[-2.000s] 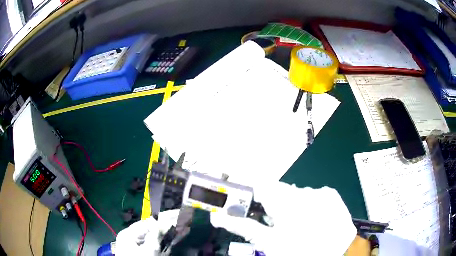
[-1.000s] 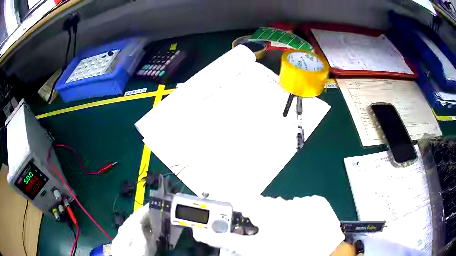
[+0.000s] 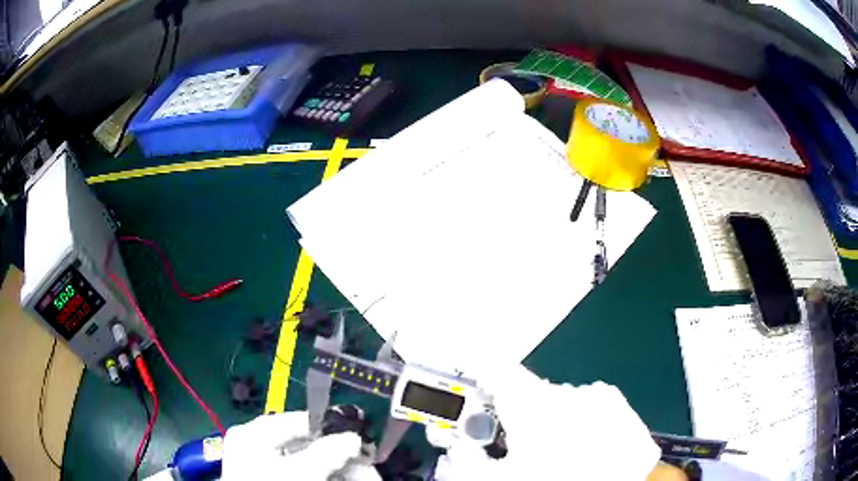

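Observation:
My gloved right hand is closed around the digital caliper. Its display faces up and its beam end sticks out past my wrist at the right. The caliper jaws are apart at the lower middle. My gloved left hand is at the bottom edge, partly cut off, and holds a small black fan between the jaws. Whether both jaws touch it cannot be told. Several more small black fans with thin wires lie on the green bench around the yellow tape line.
White paper sheets lie ahead, with a yellow tape roll and pens at their right. A power supply with red leads and a blue-handled tool are at left. A phone lies on forms at right.
The caliper jaws have opened wider, and the black fan now shows between them in my left hand. The whole view has shifted slightly.

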